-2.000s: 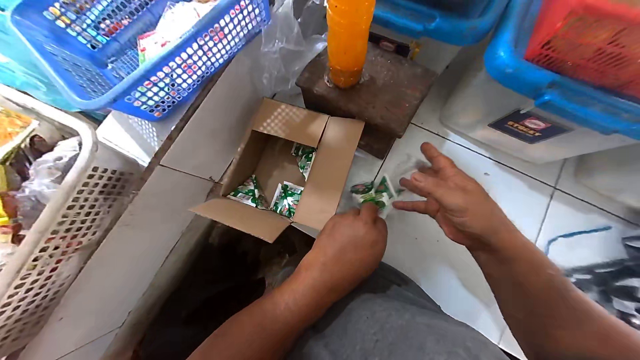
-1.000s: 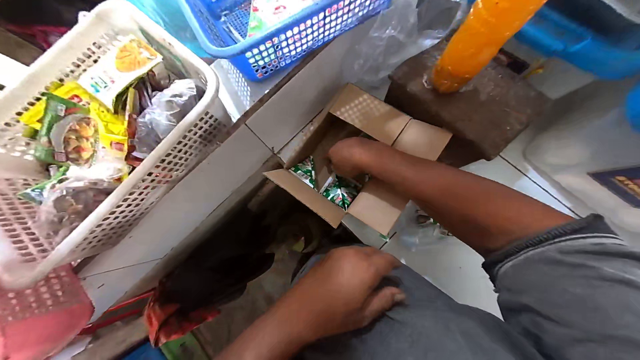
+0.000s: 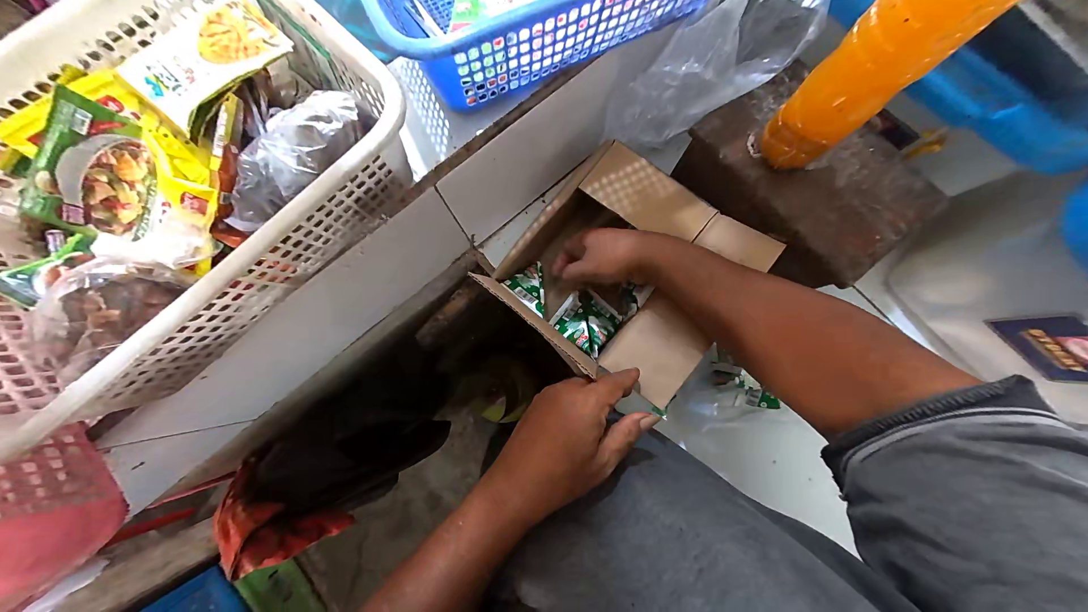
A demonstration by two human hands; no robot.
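An open cardboard box (image 3: 654,340) stands with its flaps folded outward. Inside it lie several green and white triangular packets (image 3: 586,320). My right hand (image 3: 599,255) is inside the box above the packets, its fingers curled; whether they hold anything is hidden. Beside the near corner of the box is my left hand (image 3: 586,425), thumb and index finger apart, next to the flap. A bit of green and white shows by its thumb, and I cannot tell whether it is held. More green packets (image 3: 756,395) lie in clear plastic on the white floor, partly behind my right forearm.
A white plastic basket (image 3: 280,221) of food packets stands at the left. Behind the box are a blue basket (image 3: 527,64) and a clear plastic bag (image 3: 714,76). An orange post (image 3: 850,85) rises from a brown block (image 3: 850,204) at the right, near a translucent bin (image 3: 977,255).
My right hand has gone from the floor beside the box to inside it. My left hand has moved from my lap to the box's near corner since one second ago. The view has swung left.
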